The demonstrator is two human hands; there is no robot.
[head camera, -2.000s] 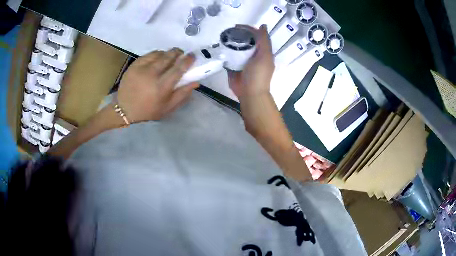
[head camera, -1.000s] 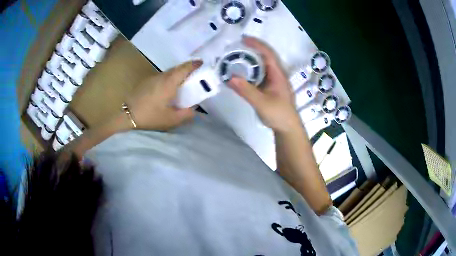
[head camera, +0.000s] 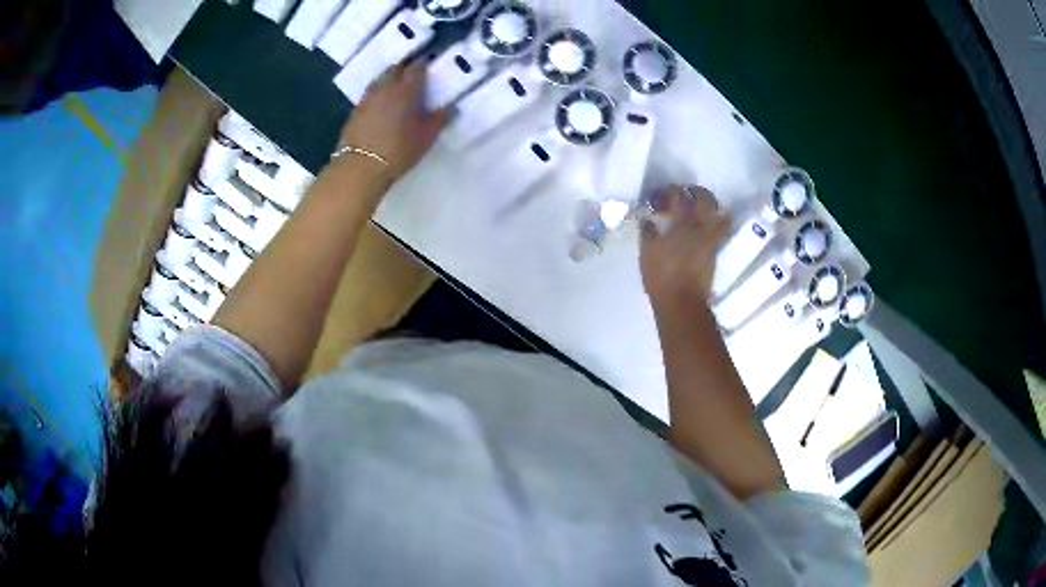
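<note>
Several white handheld fans lie on the white work sheet (head camera: pixel 482 235). My left hand (head camera: pixel 399 120) is over the handle end of a white fan (head camera: pixel 461 71) at the upper left; whether it grips it I cannot tell. My right hand (head camera: pixel 685 235) is low over the sheet, fingertips at a small group of loose coin-sized caps (head camera: pixel 615 213); whether it holds one is hidden by blur. Another white fan (head camera: pixel 584 115) lies above these caps, and one (head camera: pixel 649 69) lies beside it, its handle pointing down toward them.
More white fans (head camera: pixel 791 193) lie in a row at the right of the sheet. Papers with a pen and a smartphone (head camera: pixel 864 448) are at the lower right, beside cardboard dividers (head camera: pixel 935 505). An open carton of white fans (head camera: pixel 212 247) is at the left. The dark green bench edge shows.
The white fan held in both hands has left them; a fan lies among the others on the sheet. My left hand moved up to the fans, my right hand to the caps. The view has shifted.
</note>
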